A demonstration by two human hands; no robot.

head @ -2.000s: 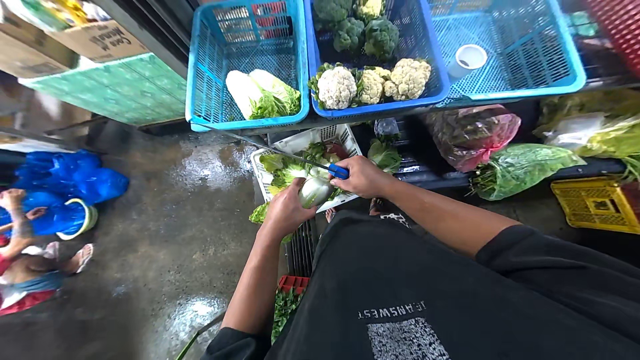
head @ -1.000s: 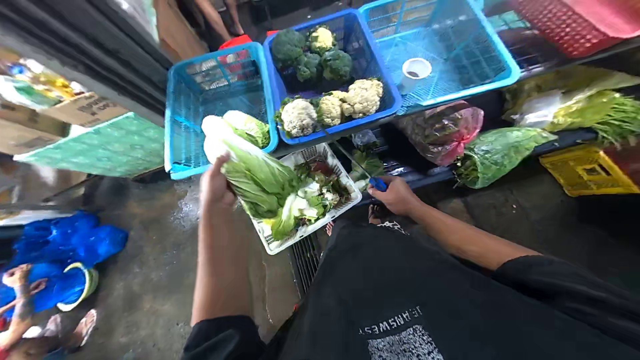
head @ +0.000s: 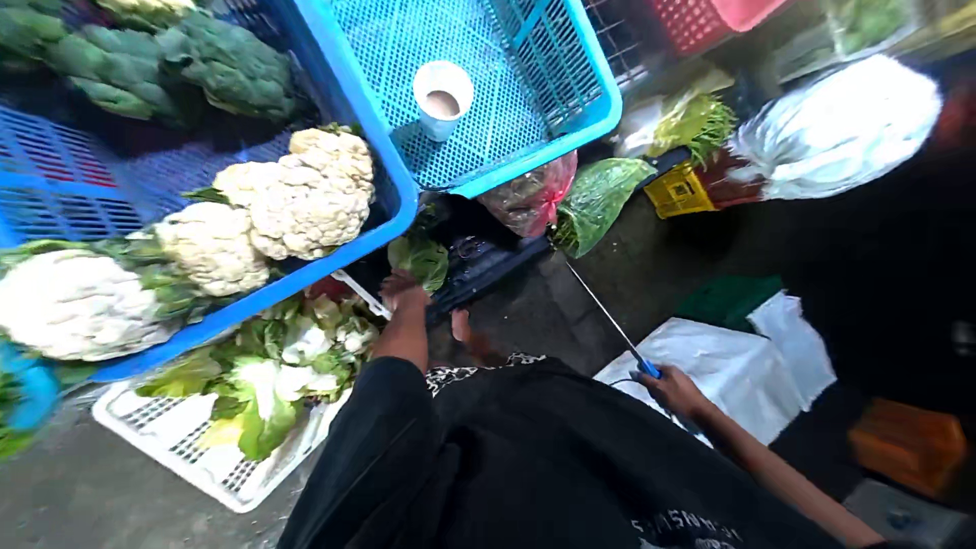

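Note:
My right hand (head: 677, 390) is closed on the blue handle of a long knife (head: 606, 311), its blade pointing up and left, away from my body. Lower than the blue crate's corner, my left hand (head: 404, 291) reaches to a leafy green head (head: 421, 261) in a dark tray; whether the fingers grip it cannot be seen clearly. Left of that arm, a white plastic basket (head: 229, 499) holds leaf trimmings (head: 267, 389). Cauliflowers (head: 305, 198) and broccoli (head: 229, 69) lie in the blue crate (head: 396, 206).
A light-blue crate (head: 610, 114) holds a cup of brown drink (head: 442, 99). Bagged greens (head: 602, 200), a red-tied plastic bag (head: 530, 200) and a yellow crate (head: 680, 191) lie beyond. A white-covered box (head: 709, 366) stands beside my right hand, with an orange crate (head: 907, 446) farther right.
The long pale-green cabbage has left my left hand, which is now at the dark tray. My right hand has moved out to the right with the knife. The view has swung right.

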